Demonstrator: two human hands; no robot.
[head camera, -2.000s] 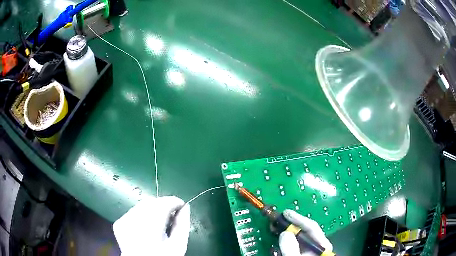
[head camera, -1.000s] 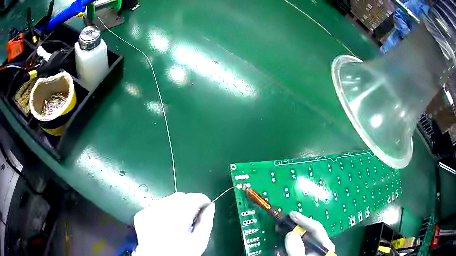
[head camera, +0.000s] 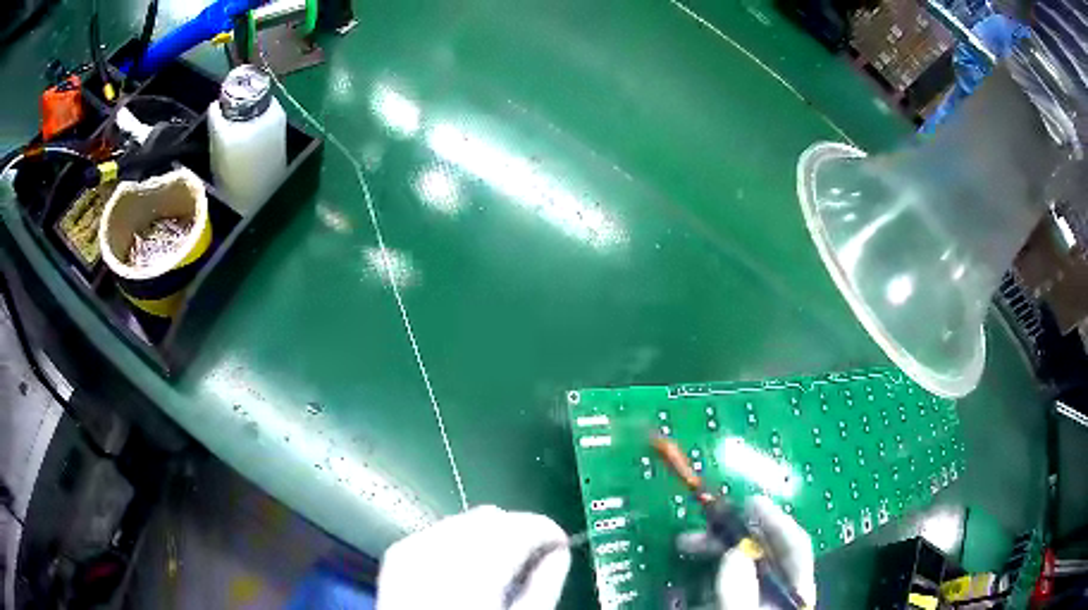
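Note:
The green circuit board (head camera: 823, 429) lies solder side up at the lower right, with rows of paired silver joints and slot-shaped pads at its left end. My gloved right hand (head camera: 770, 554) holds the soldering iron (head camera: 698, 486); its copper-brown tip is over the board, right of the end pads, and is slightly blurred. My gloved left hand (head camera: 477, 560) is at the bottom edge, left of the board, partly cut off. It holds the thin solder wire (head camera: 412, 346), which runs up to the spool (head camera: 284, 26) at the top left.
A black tray (head camera: 245, 256) at the left holds a white bottle (head camera: 247, 149) and a solder dross cup (head camera: 155, 238). The clear fume hood (head camera: 895, 274) hangs over the board's far right end. Another black tray (head camera: 913, 572) is at the lower right. Boxes (head camera: 901, 48) stand at the top right.
The iron tip has moved right, off the end pads. My left hand has moved down and drawn the wire end away from the pads. The whole view has shifted slightly.

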